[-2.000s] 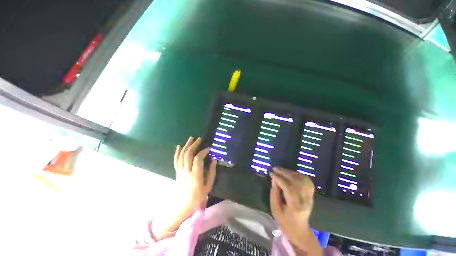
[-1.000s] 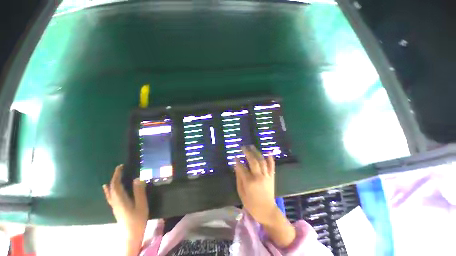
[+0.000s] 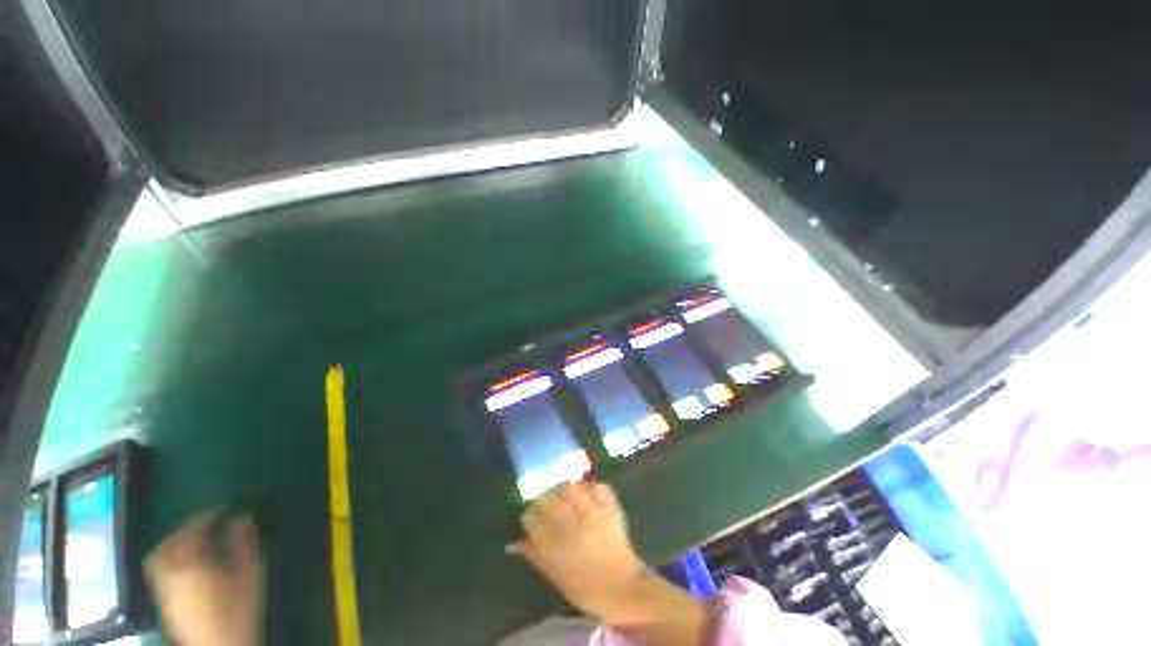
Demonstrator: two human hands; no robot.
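A black phone tray (image 3: 656,457) lies tilted on the green mat, right of centre, with several smartphones side by side. Their screens show a red line at top, a white line, a dark blue gradient and bright blocks at the bottom. My right hand (image 3: 578,536) is at the near left corner of the tray, fingers curled over the bottom edge of the leftmost smartphone (image 3: 537,435); whether it grips anything is hidden. My left hand (image 3: 205,574) is blurred at the lower left over the mat, between the yellow tape and a second phone tray (image 3: 130,524), touching neither.
The second tray, cut off at the left edge, holds phones with cyan-topped screens (image 3: 91,545). A long yellow tape strip (image 3: 338,505) runs along the mat. A blue crate (image 3: 966,543) at lower right holds black slotted racks (image 3: 802,555) and white paper (image 3: 919,593). Dark panels surround the mat.
The view has swung left and up. The tray now sits further right and angled; its phones changed from text lists to home screens. My left hand has left the tray; my right hand moved to its left end.
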